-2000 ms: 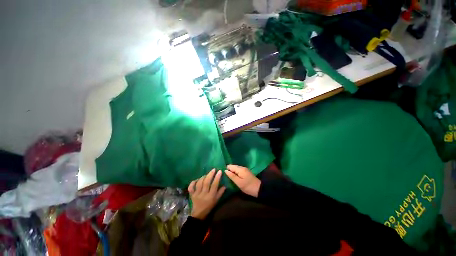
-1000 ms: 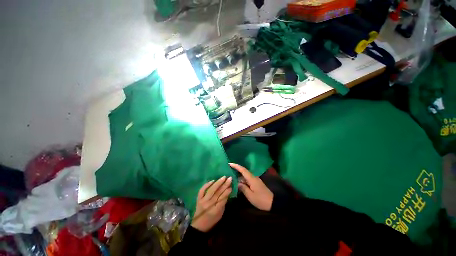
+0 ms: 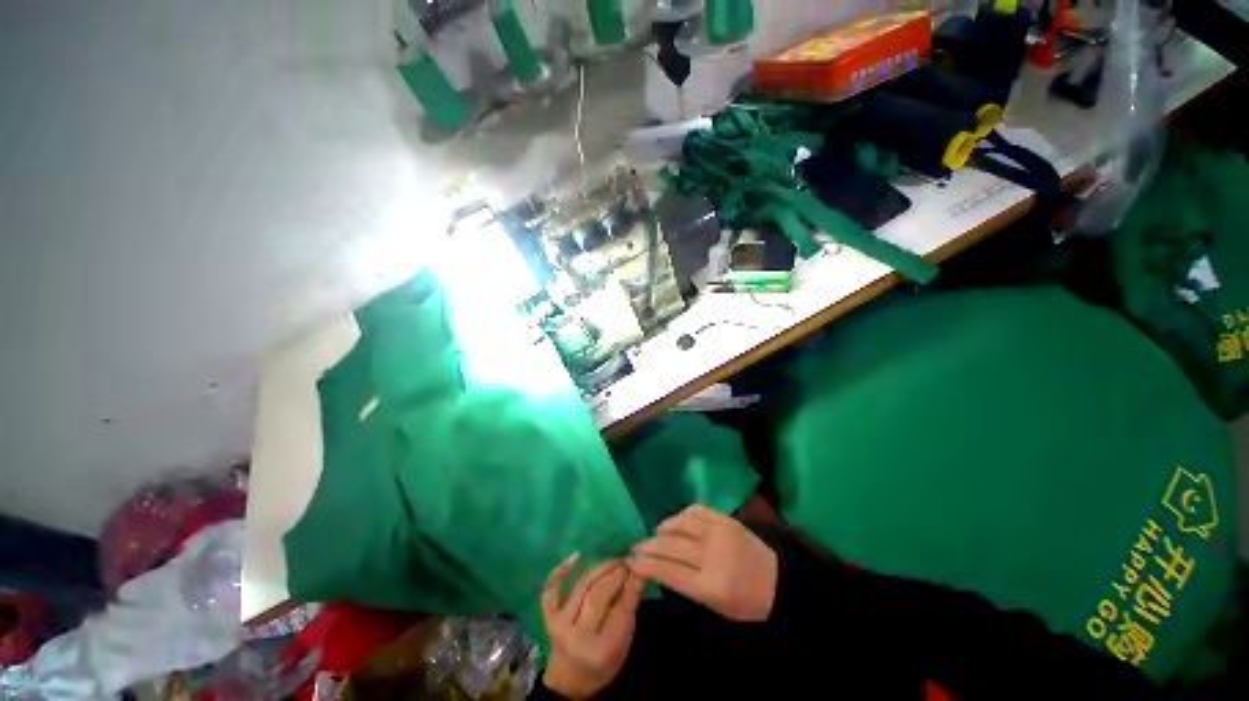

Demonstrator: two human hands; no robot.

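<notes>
A green garment piece point(image 3: 466, 479) lies over the left end of the pale machine table, with a tiny pale label on it. Its right edge runs beside the overlock machine point(image 3: 603, 267), under a bright lamp. My left hand point(image 3: 593, 623) and my right hand point(image 3: 710, 562) meet at the cloth's near corner, fingertips pinching its edge. The exact fold between the fingers is too small to tell.
A large green cut-panel pile point(image 3: 959, 438) with yellow print stands at right. Green fabric strips point(image 3: 767, 178), a green tool point(image 3: 756, 282), an orange box point(image 3: 842, 58) and dark rolls point(image 3: 918, 130) lie on the table point(image 3: 822, 290). Bagged goods point(image 3: 178, 589) are at lower left.
The view has shifted, showing more green cones at the top. My left hand has gone from lying flat on the cloth to pinching its edge, and my right hand has closed in beside it.
</notes>
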